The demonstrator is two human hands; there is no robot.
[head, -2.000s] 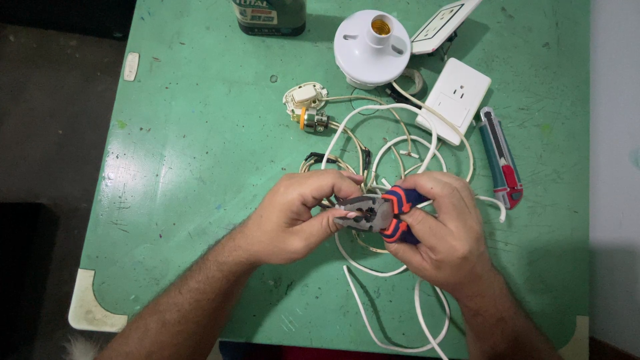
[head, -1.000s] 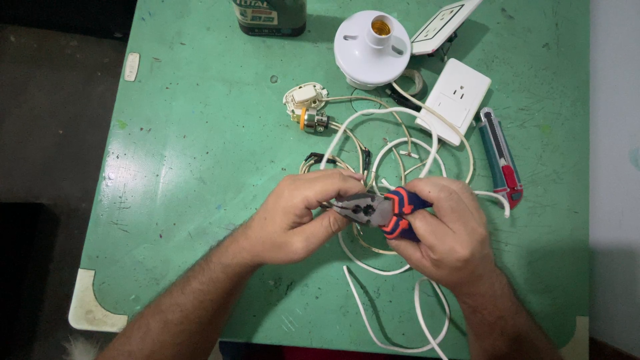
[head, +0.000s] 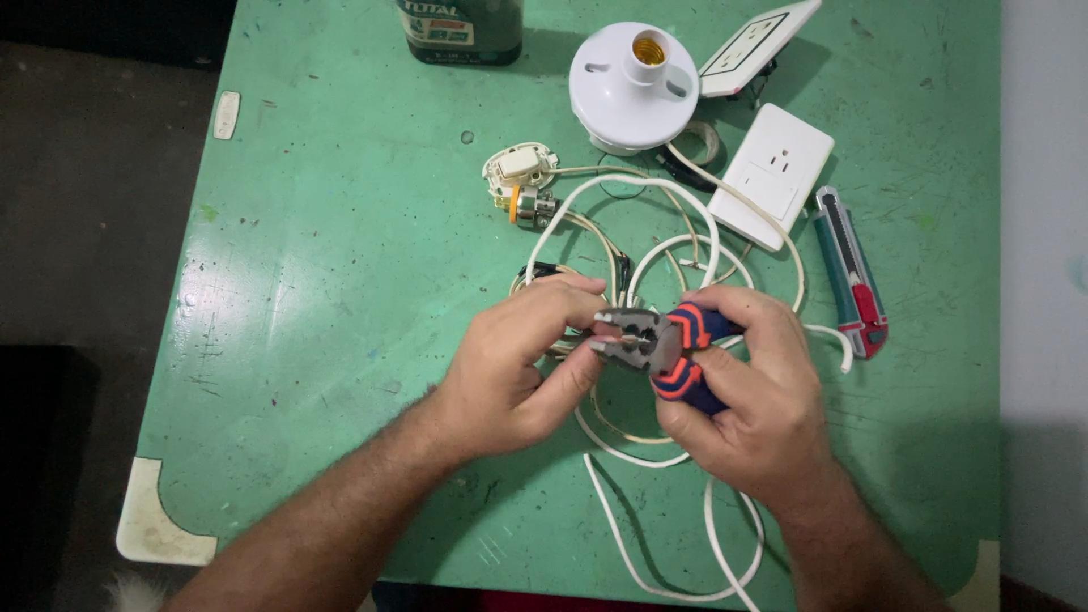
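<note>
Combination pliers [head: 650, 344] with blue and orange handles are in my right hand [head: 752, 387], their jaws parted and pointing left. Between finger and thumb, my left hand [head: 527, 361] pinches the end of a thin wire [head: 631, 339], whose bare tip lies between the jaws. Under and behind both hands spread coils of white cable [head: 650, 181] and thinner beige wires. Above my left hand lie a cream switch [head: 520, 167] with its inside exposed and a metal plug-like fitting [head: 531, 206] with an orange ring. Most of the held wire is hidden by my fingers.
A white lamp holder [head: 633, 93], a tilted outlet plate [head: 756, 47], a white outlet with cover [head: 772, 174] and a roll of black tape [head: 701, 144] lie beyond my hands. A utility knife [head: 852, 272] is at the right. A dark container [head: 461, 34] stands on the green tabletop [head: 340, 212].
The plier jaws, closer together one second ago, now stand wider apart, and the wire tip shows between them. Both hands stay in nearly the same place.
</note>
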